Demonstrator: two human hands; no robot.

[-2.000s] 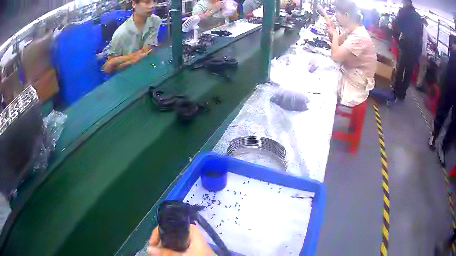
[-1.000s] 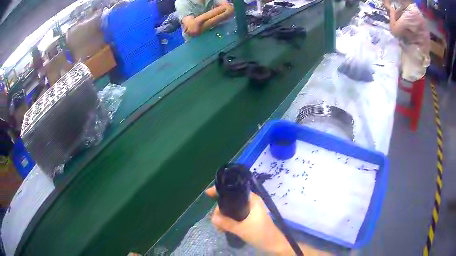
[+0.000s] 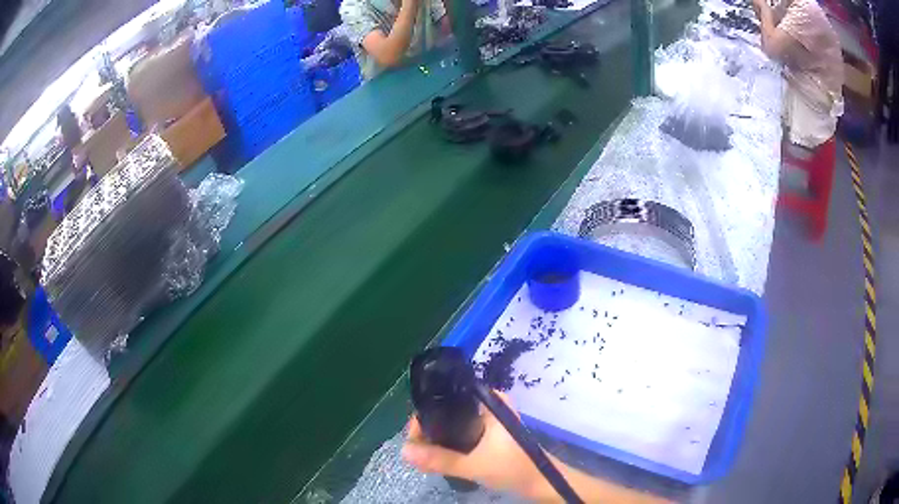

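My right hand (image 3: 485, 455) is closed around the black electric screwdriver (image 3: 446, 399) at the near left corner of the blue screw tray. The screwdriver's rear end faces up and its black cord runs over my wrist; its bit is hidden. The blue screw tray (image 3: 757, 340) has a white bottom with black screws (image 3: 505, 360) heaped at its left side and others scattered. A small blue cup (image 3: 553, 280) stands in the tray's far left corner. My left hand is not in view.
A stack of metal headbands (image 3: 639, 224) lies beyond the tray on bubble wrap (image 3: 729, 224). Headphone assemblies (image 3: 505, 135) lie on the green belt (image 3: 325, 295). Stacked trays (image 3: 118, 246) stand beyond the belt. A clear bag (image 3: 696, 118) lies farther up the bench. A green post rises beside it. People sit at the line.
The view has swung left, so the tray and belt sit farther right. The screwdriver, still in my right hand, has dipped slightly since a second ago. The person across has raised an arm.
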